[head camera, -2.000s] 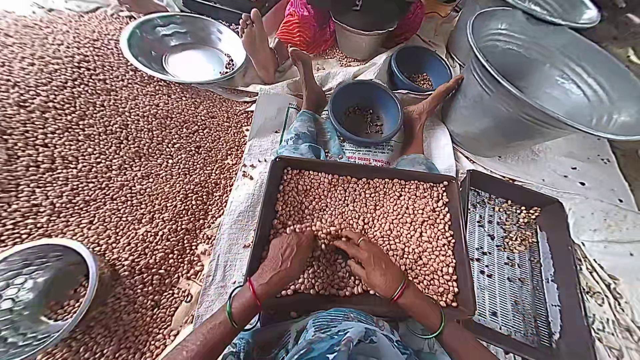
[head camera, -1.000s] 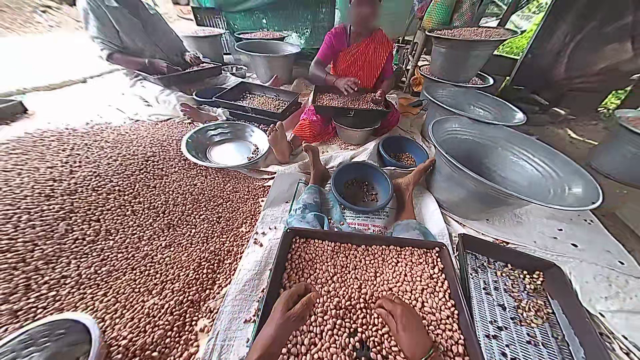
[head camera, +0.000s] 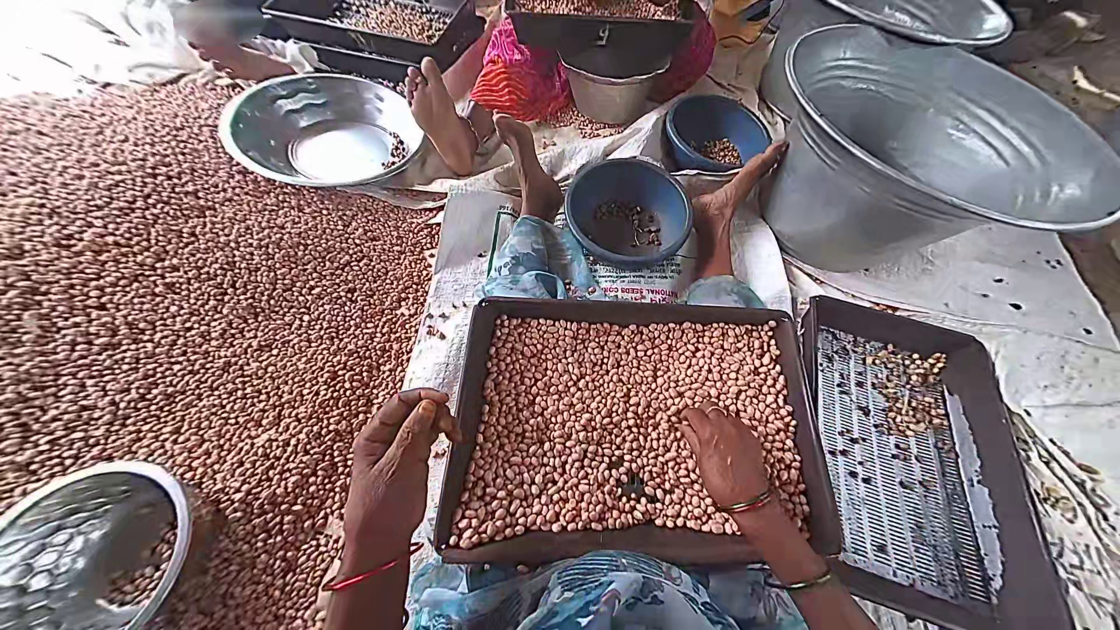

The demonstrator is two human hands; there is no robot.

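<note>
A dark rectangular tray point(head camera: 643, 544) full of reddish-brown nuts or seeds point(head camera: 595, 394) rests on my lap. My left hand point(head camera: 398, 446) is raised just beyond the tray's left wall, thumb and fingers pinched together; whether something small is between them cannot be told. My right hand point(head camera: 724, 451) lies over the right half of the tray, fingertips down among the nuts, with the palm side hidden. A small gap in the nuts shows the slotted tray bottom near the front. Beyond the tray, a blue bowl point(head camera: 628, 213) with some dark pieces stands between my lower legs.
On the right lies a second slotted tray point(head camera: 892, 490) with scattered pieces, behind it a large metal tub point(head camera: 875, 201). A heap of nuts point(head camera: 201, 306) spreads leftward, with metal basins point(head camera: 328, 131) at its edges. Another blue bowl point(head camera: 717, 136) and a person's bare feet point(head camera: 442, 118) are ahead.
My left hand has moved from over the nuts to beyond the tray's left wall. My right hand remains over the tray. The view has tilted down since one second ago.
</note>
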